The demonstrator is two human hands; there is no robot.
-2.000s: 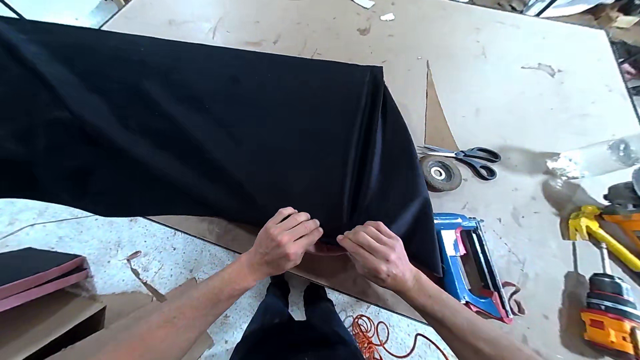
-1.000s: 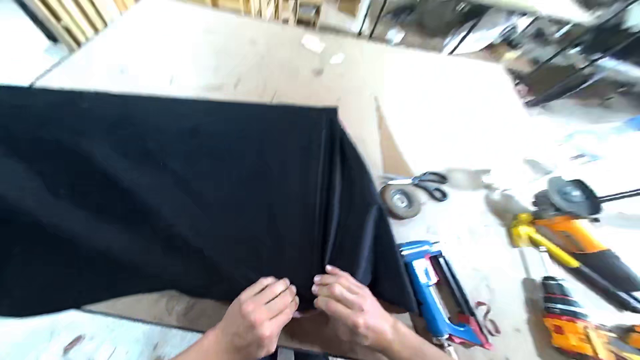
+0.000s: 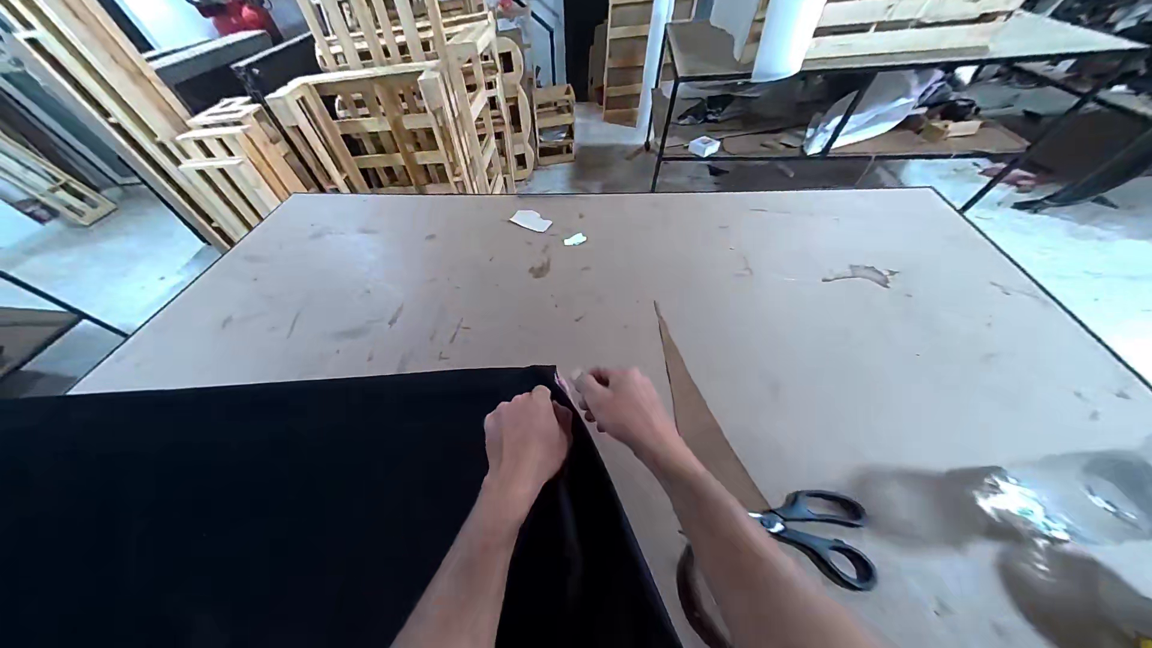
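Observation:
Black fabric (image 3: 270,504) covers a long flat piece on the left half of the worktable (image 3: 810,360). At its far right corner my left hand (image 3: 528,434) is closed on the fabric near the edge. Just right of that corner, my right hand (image 3: 625,405) has curled fingers at a small pinkish-white edge beside the fabric; whether it grips this is unclear. Scissors with dark handles (image 3: 814,531) lie right of my right forearm, over the lower end of a narrow brown pointed strip (image 3: 706,432). A round disc (image 3: 697,594) is partly hidden under that forearm.
A clear plastic bottle (image 3: 1071,499) lies at the right. Two white scraps, one larger (image 3: 531,220), rest near the table's far edge. Beyond stand wooden frames (image 3: 387,126) and another table (image 3: 900,58) with a lower shelf.
Both hands have moved from the fabric's near edge to its far right corner. The view has tilted up, and the stapler and drill are out of sight.

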